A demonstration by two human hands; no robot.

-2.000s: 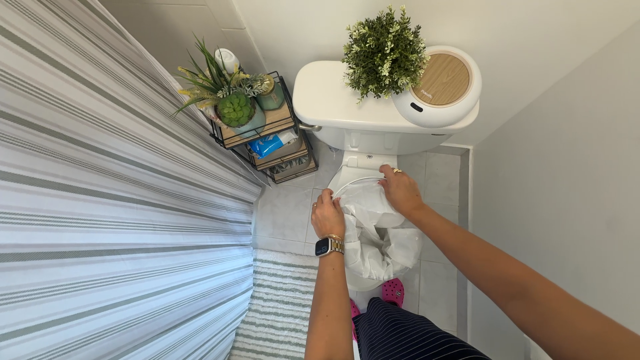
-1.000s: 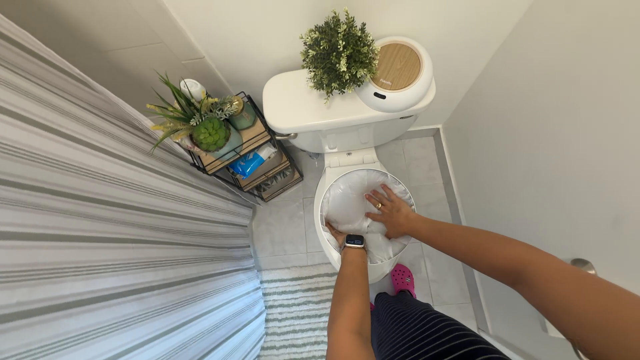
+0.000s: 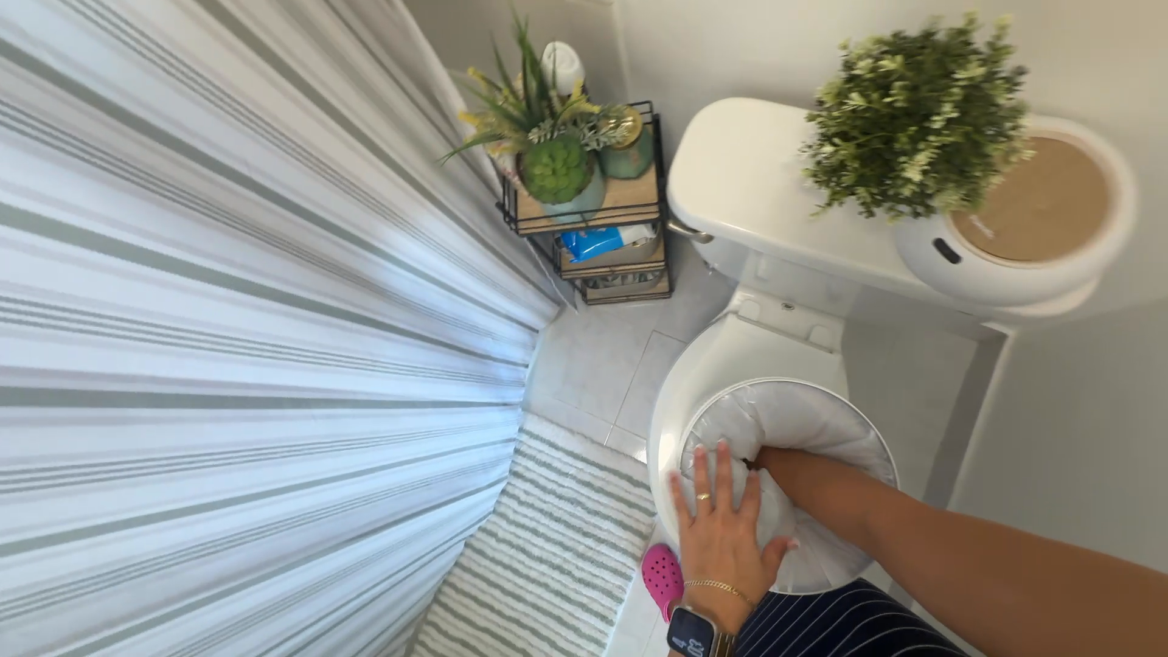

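A round container lined with a white plastic bag (image 3: 803, 420) sits over the front of a white toilet (image 3: 712, 356). Spread flat, my left hand (image 3: 725, 538) presses on the liner near the container's left rim, fingers apart, with a ring, a bracelet and a smartwatch (image 3: 692, 631) on that arm. My right forearm reaches in from the right and goes down into the middle of the liner, so my right hand is hidden inside the bag.
A potted plant (image 3: 917, 119) and a white round device with a wood-look top (image 3: 1031, 196) stand on the tank lid (image 3: 748, 164). Left are a wire-and-wood shelf (image 3: 630, 201) with plants, a striped curtain (image 3: 274, 365) and a striped mat (image 3: 557, 547). A pink clog (image 3: 662, 575) is below.
My right hand, earlier on top of the liner, has gone down inside the bag. My left hand now lies spread on the liner by the left rim.
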